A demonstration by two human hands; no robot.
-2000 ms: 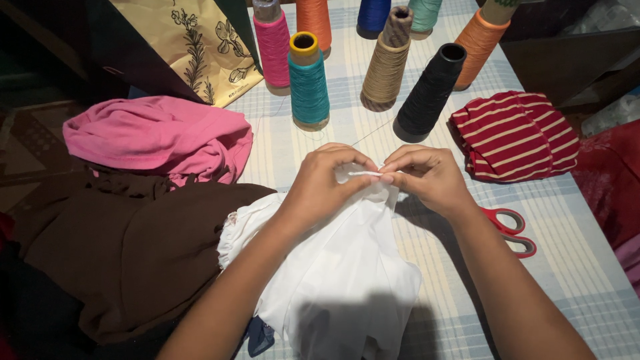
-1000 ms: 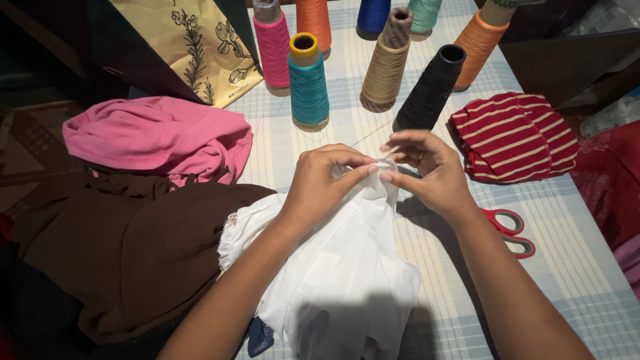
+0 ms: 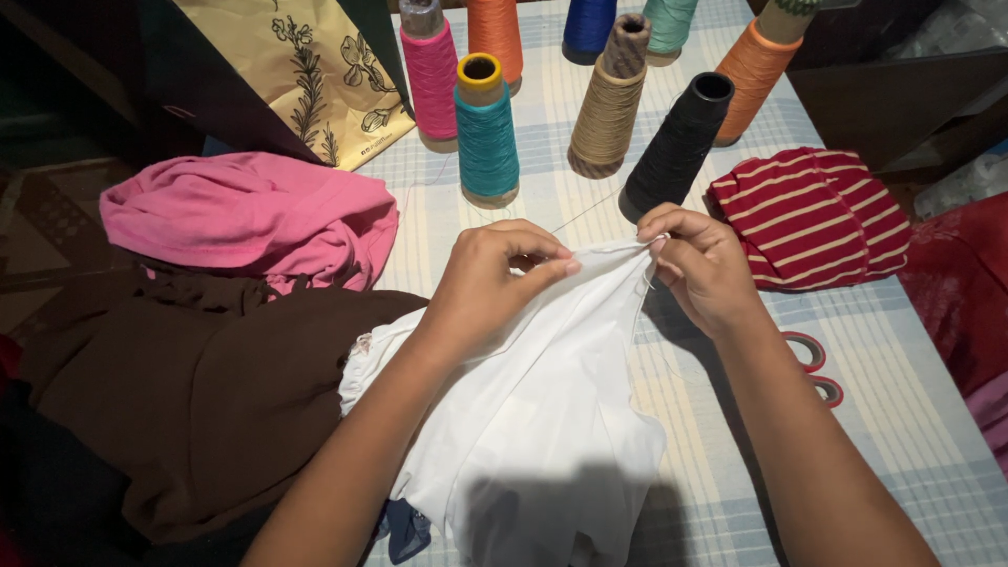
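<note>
A white cloth garment (image 3: 551, 394) lies over the near part of the table, its upper edge lifted and stretched between both hands. My left hand (image 3: 512, 276) pinches that edge between thumb and fingertips. Further right, my right hand (image 3: 693, 260) grips the corner of the same edge between thumb and forefinger. A thin dark thread (image 3: 587, 211) runs from near my left hand toward the black thread cone (image 3: 679, 146). Whether a needle is held cannot be seen. Red-handled scissors (image 3: 815, 354) lie beside my right forearm, their blades hidden.
Thread cones stand at the back, among them a teal one (image 3: 487, 146), a tan one (image 3: 606, 110) and a pink one (image 3: 429, 79). Pink cloth (image 3: 252, 213) and brown cloth (image 3: 197, 394) lie left, a red striped cloth (image 3: 815, 220) right. A paper bag (image 3: 315, 71) stands back left.
My hands, close together before, are now apart, with the white edge drawn out between them. My right hand has moved right; the cones and other cloths have stayed put.
</note>
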